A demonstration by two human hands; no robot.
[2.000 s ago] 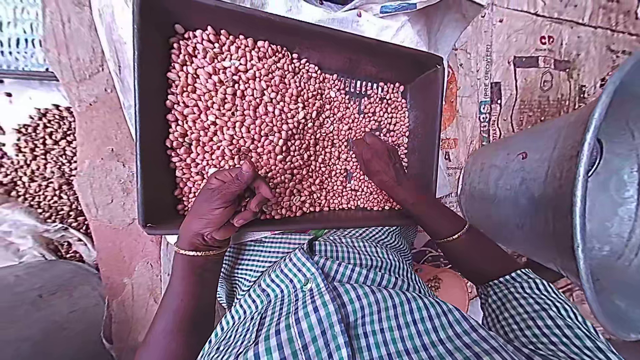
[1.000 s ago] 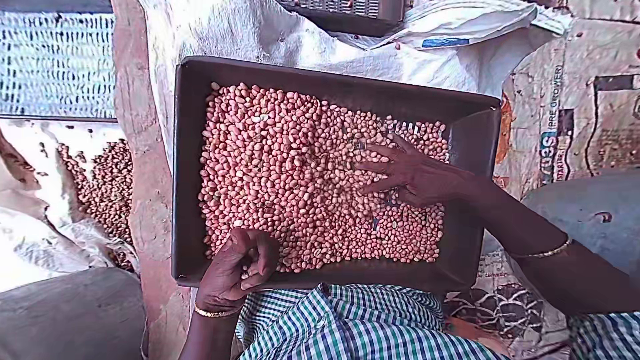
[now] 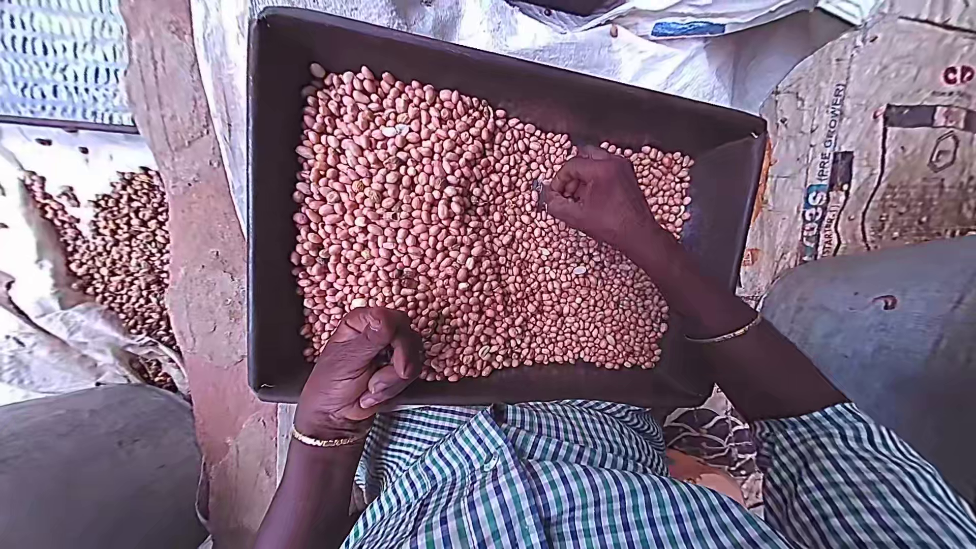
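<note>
A dark rectangular tray (image 3: 496, 57) lies in front of me, tilted slightly, with a layer of shelled pink peanuts (image 3: 427, 221) in it. The kernels look larger at the left and smaller at the right. My left hand (image 3: 366, 362) is curled over the near left edge of the peanuts, palm partly up; whether something sits inside the fingers cannot be told. Over the right part of the peanuts is my right hand (image 3: 595, 191), its thumb and fingertips pinched together at the surface. Anything between those fingertips is too small to tell.
White woven sacking (image 3: 488, 27) lies beyond the tray. At the left are a slotted metal screen (image 3: 65, 61), a heap of darker nuts (image 3: 130, 244) on white sheeting and a grey rounded container (image 3: 91, 465). A grey metal vessel (image 3: 884, 328) stands at the right, near printed sacking (image 3: 915, 152).
My right hand, spread over the peanuts one second ago, has its fingers drawn together now. My left hand remains curled at the tray's near left side. The view has shifted.
</note>
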